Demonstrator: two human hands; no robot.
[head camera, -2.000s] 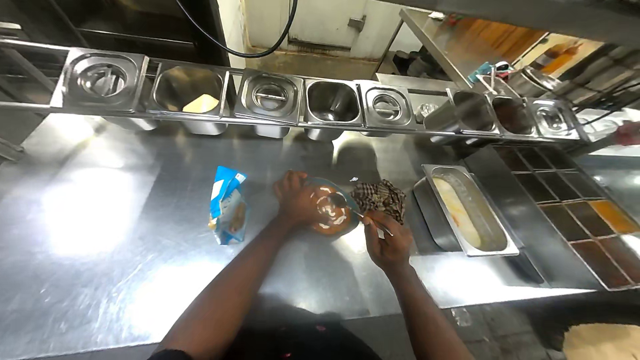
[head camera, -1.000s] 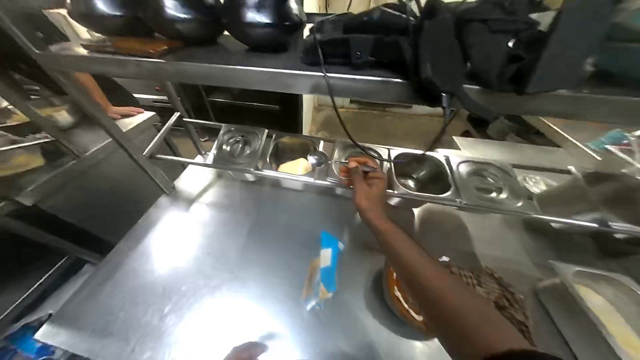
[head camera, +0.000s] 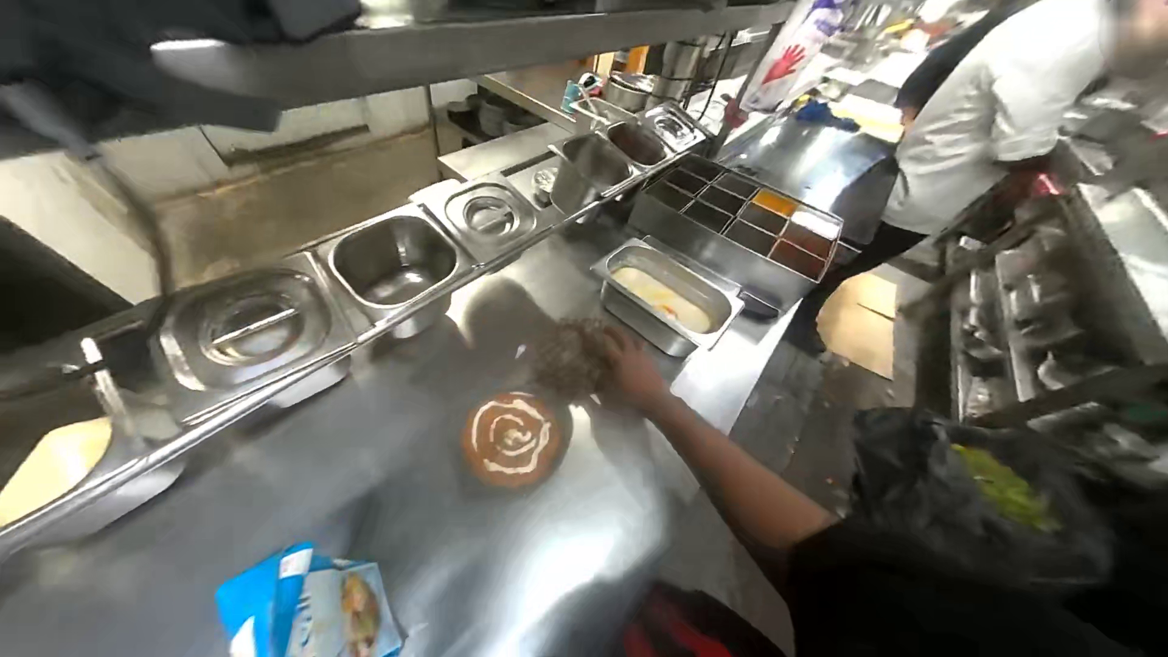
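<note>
My right hand (head camera: 630, 370) is on a dark patterned cloth (head camera: 568, 360) on the steel counter, its fingers bent over the cloth's right edge; blur hides how firmly it grips. Just left of the cloth stands a round bowl of orange-brown sauce or curry (head camera: 513, 439) with a white cream swirl on top. An opened blue packet (head camera: 310, 604) lies at the lower left. A spoon (head camera: 108, 388) rests in the rail pan with a pale yellow block (head camera: 55, 465). My left hand is out of view.
Steel pans, some lidded (head camera: 251, 324), line the rail behind the counter. A deep pan of pale liquid (head camera: 666, 297) stands beyond the cloth, beside a divided spice box (head camera: 739, 214). A person in a white jacket (head camera: 995, 119) stands at the upper right. An overhead shelf (head camera: 456, 46) crosses the top.
My right hand has moved from the rail pans, where it held a spoon, down to the cloth beside the bowl. The view has swung to the right.
</note>
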